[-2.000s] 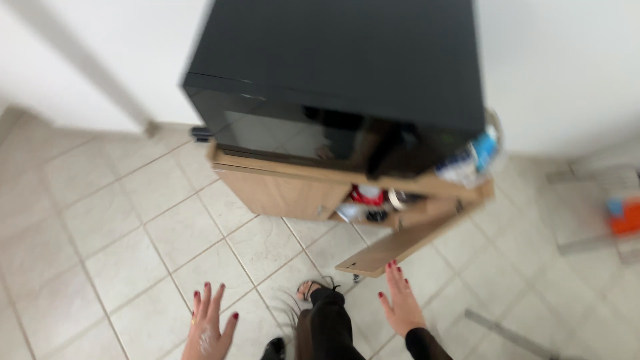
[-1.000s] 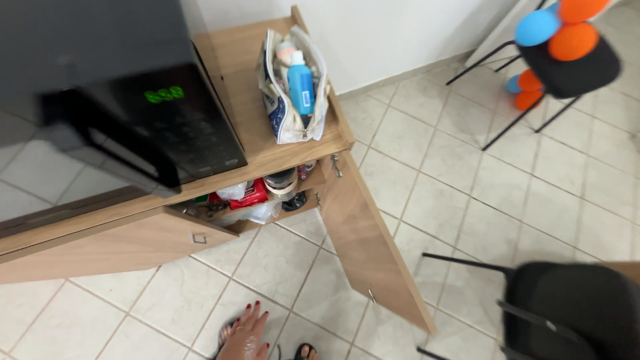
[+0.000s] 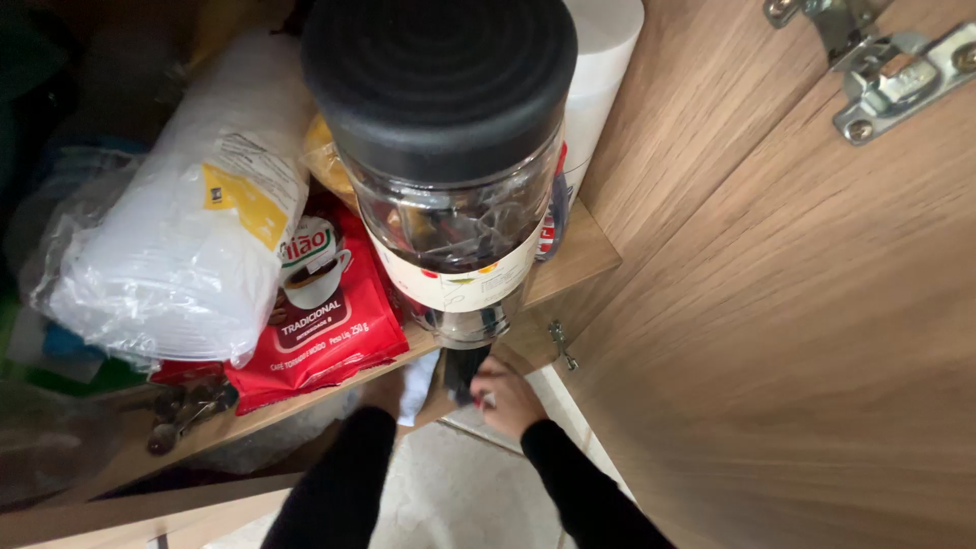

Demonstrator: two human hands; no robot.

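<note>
Below the cupboard's wooden shelf (image 3: 568, 267), my right hand (image 3: 507, 393) has bent fingers at a dark, blurred object (image 3: 463, 370); its grip is unclear. Beside it, my left hand (image 3: 385, 389) reaches under the shelf edge, its fingers hidden, near something white (image 3: 417, 389). Above the hands stands a clear jar with a black lid (image 3: 438, 84) and a printed band. A red coffee packet (image 3: 328, 320) leans to its left, next to a plastic-wrapped stack of disposable cups (image 3: 183, 229).
The open wooden door (image 3: 801, 320) with metal hinges (image 3: 888, 80) takes up the right side. A white cylindrical container (image 3: 602, 84) stands behind the jar. Plastic bags lie at the left and on the lower level. Tiled floor (image 3: 450, 488) shows below.
The view has moved close in to the open cupboard. Both hands are now low under its shelf; one second ago only one hand showed, over the floor.
</note>
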